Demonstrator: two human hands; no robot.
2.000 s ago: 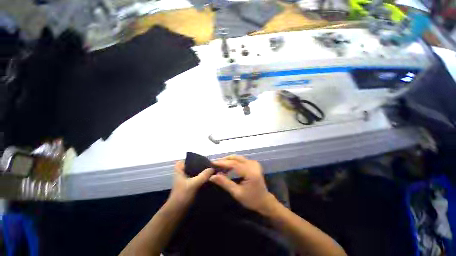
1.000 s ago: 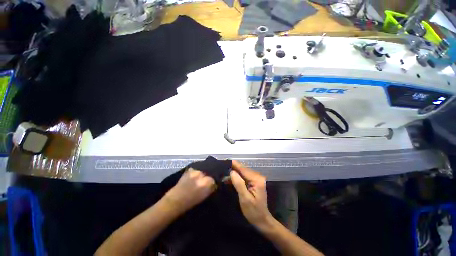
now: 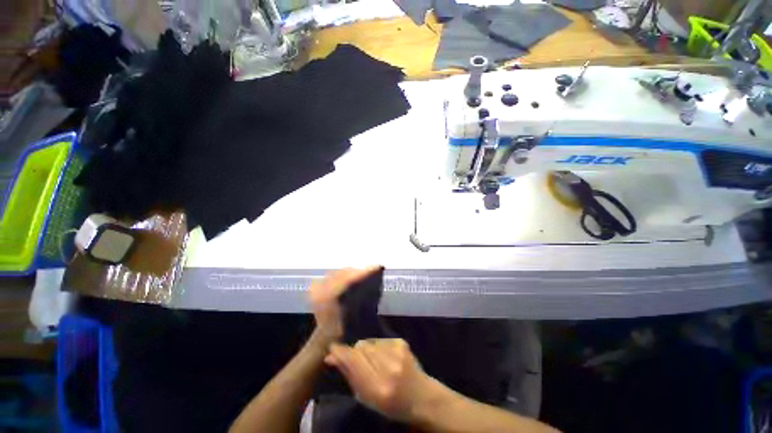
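Observation:
A black fabric piece (image 3: pixel 362 306) is held between my two hands at the table's front edge. Its upper corner points up over the grey edge, and its lower part merges with the dark area below. My left hand (image 3: pixel 332 298) grips its left side, slightly blurred. My right hand (image 3: pixel 381 372) is closed on it lower down, nearer to me. The sewing machine (image 3: pixel 592 152) stands at the right, its presser foot (image 3: pixel 474 182) away from my hands. Black-handled shears (image 3: pixel 605 213) lie on the machine bed by a yellow ring (image 3: pixel 562 191).
A stack of black panels (image 3: pixel 262 139) lies left of the needle, with a ruffled black bundle (image 3: pixel 161 110) beyond it. A small square object (image 3: pixel 112 245) sits on taped cardboard (image 3: pixel 161 262). A green-yellow basket (image 3: pixel 34 203) is far left. A blue bin (image 3: pixel 85 372) is below the table.
The view has shifted left. My left hand has turned more upright on the fabric, and my right hand has moved down from the table edge. The fabric corner now points upward.

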